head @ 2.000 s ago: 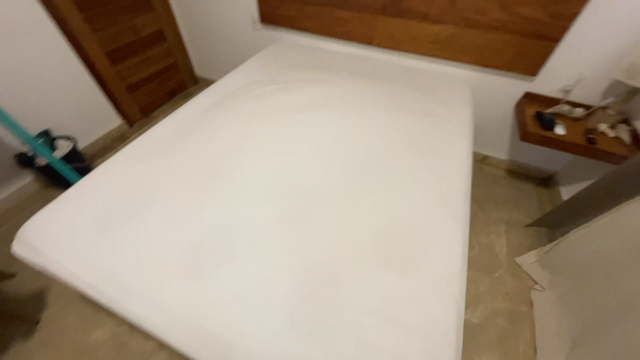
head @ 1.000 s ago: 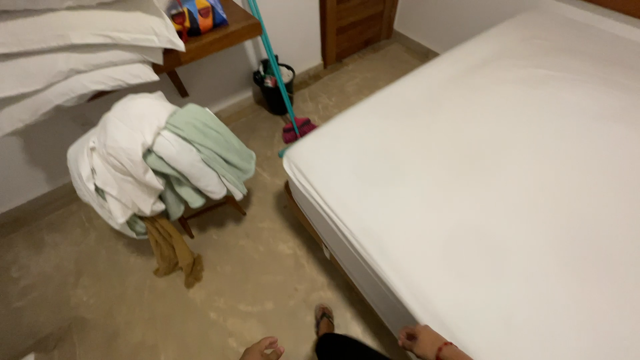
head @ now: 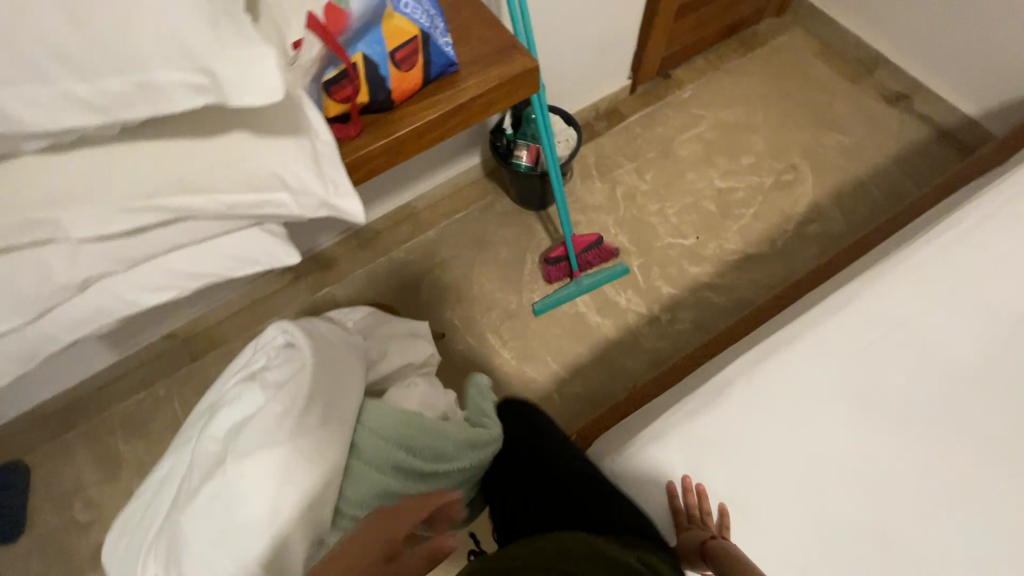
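Observation:
My left hand [head: 412, 528], somewhat blurred, is held over the lower part of a light green towel [head: 408, 448], fingers apart and nothing in them. White bed linen [head: 248, 456] is heaped beside the towel at the lower left. On the near corner of the mattress with its white fitted sheet [head: 864, 384], my right hand [head: 696, 516] lies with spread fingers; a thin red band circles its wrist. The seat or stool under the heap is mostly hidden.
White pillows [head: 160, 176] are stacked at the upper left, beside a wooden shelf [head: 448, 96] bearing a colourful bag [head: 392, 60]. A black bucket [head: 532, 188] with bottles, a pink broom [head: 588, 252] and a teal squeegee [head: 582, 290] stand on the floor. The wooden bed frame [head: 768, 308] edges the walkway.
The view has come closer to the linen heap and the shelf. My left hand is now over the green towel; a second ago it was above the floor. My right hand remains at the bed.

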